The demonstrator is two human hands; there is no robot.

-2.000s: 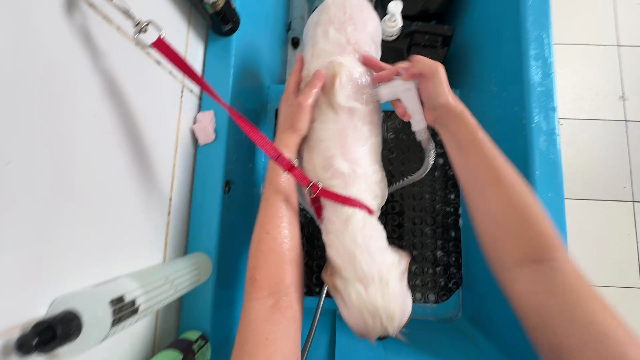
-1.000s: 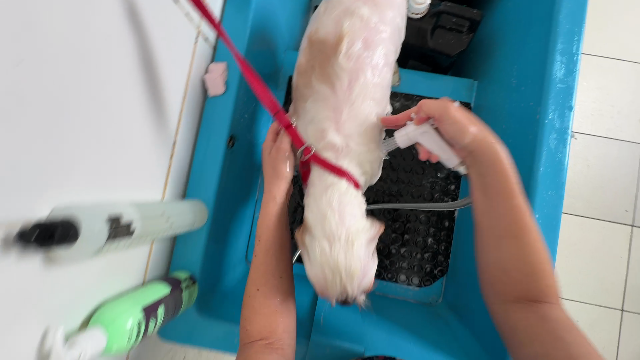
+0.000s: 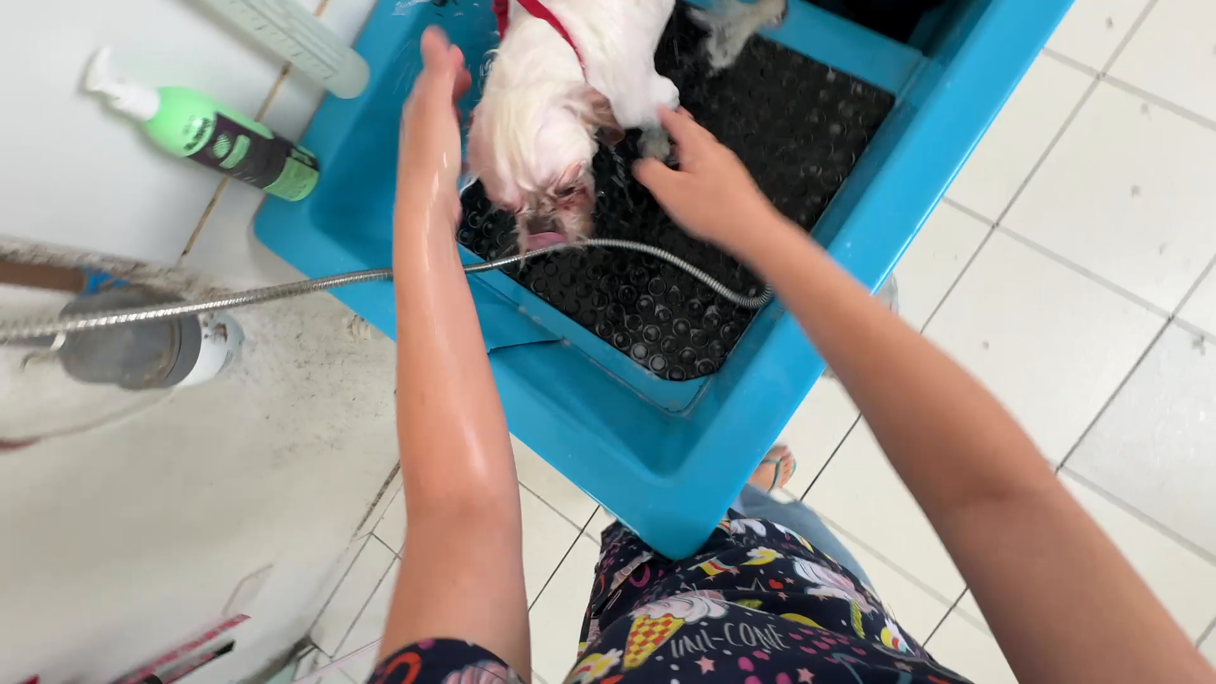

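Observation:
A wet white dog [image 3: 541, 142] stands on the black rubber mat [image 3: 788, 123] in a blue tub, its head low and a red lead round its neck and chest. My left hand [image 3: 437, 76] is raised beside the dog at the tub's wall side, fingers extended, with nothing seen in it. My right hand [image 3: 703, 180] is at the dog's front leg, fingers apart and fingertips at the wet fur; no sprayer is seen in it. A metal shower hose [image 3: 655, 252] runs below the dog's muzzle and passes behind my left forearm. The sprayer head is not visible.
The blue tub's rim [image 3: 912, 237] borders the tiled floor. A green pump bottle [image 3: 228, 138] and a translucent bottle with measuring marks [image 3: 294, 43] lie against the white wall at the left. A grey pipe fitting [image 3: 142, 337] is near the tub's lower left. A sandalled foot [image 3: 774, 468] shows below the tub.
The white sprayer that my right hand held is no longer in it. That hand has moved to the dog's front leg. The view has shifted strongly toward the tub's near end.

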